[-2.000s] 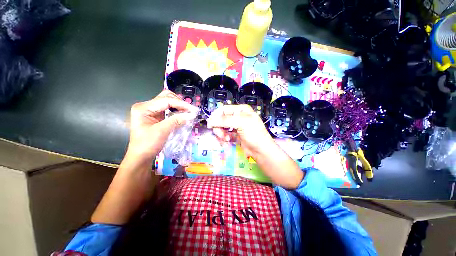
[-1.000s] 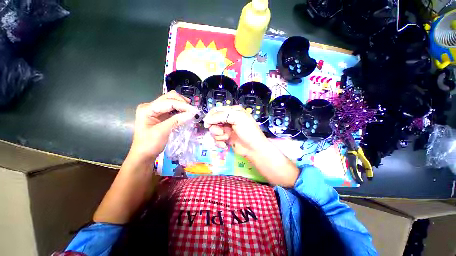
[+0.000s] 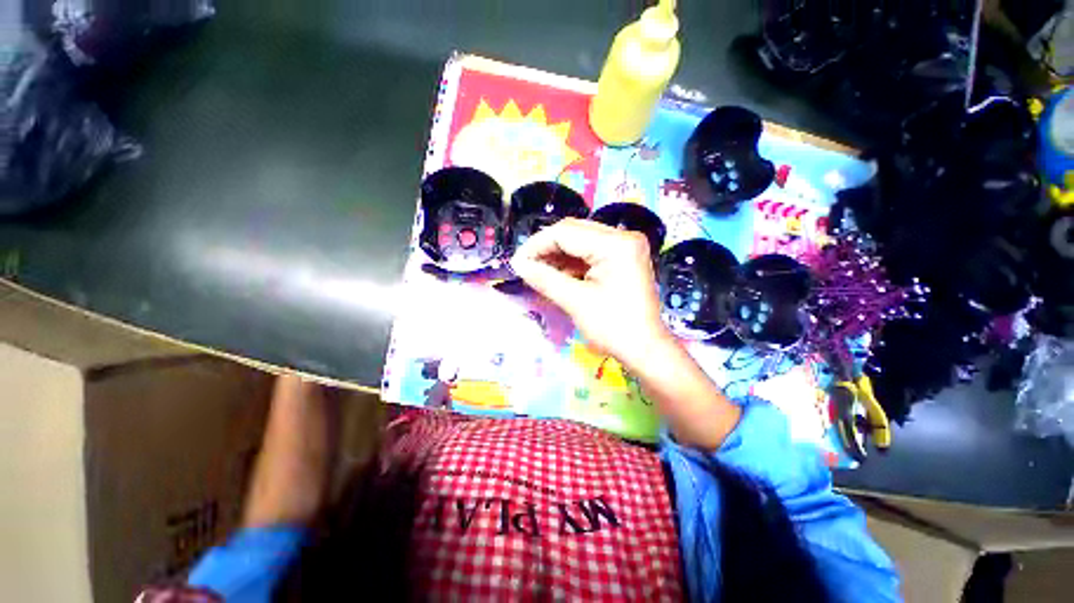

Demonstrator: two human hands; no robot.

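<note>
Several glossy black plastic parts (image 3: 463, 220) stand in a row on the printed mat (image 3: 438, 309), with small pink and blue dots on them. One more black part (image 3: 727, 159) sits above the row. My right hand (image 3: 585, 280) is over the row, thumb and fingertips together, partly hiding the second and third parts; whether something tiny is pinched cannot be told. My left forearm hangs down below the table's front edge; the hand itself is hidden. The yellow glue bottle (image 3: 636, 80) stands upright at the mat's back edge.
A spiky purple pile (image 3: 856, 297) and yellow-and-black pliers (image 3: 861, 417) lie at the mat's right. A black heap (image 3: 960, 224), a clear bag (image 3: 1047, 389) and a yellow-blue fan (image 3: 1059, 136) are farther right. Dark clear bags (image 3: 59, 130) lie at the left. A cardboard box (image 3: 153, 471) is below the front edge.
My left hand has left the mat and gone down below the table edge. The small clear bag is no longer seen between my hands. The view has shifted, so the mat appears farther right.
</note>
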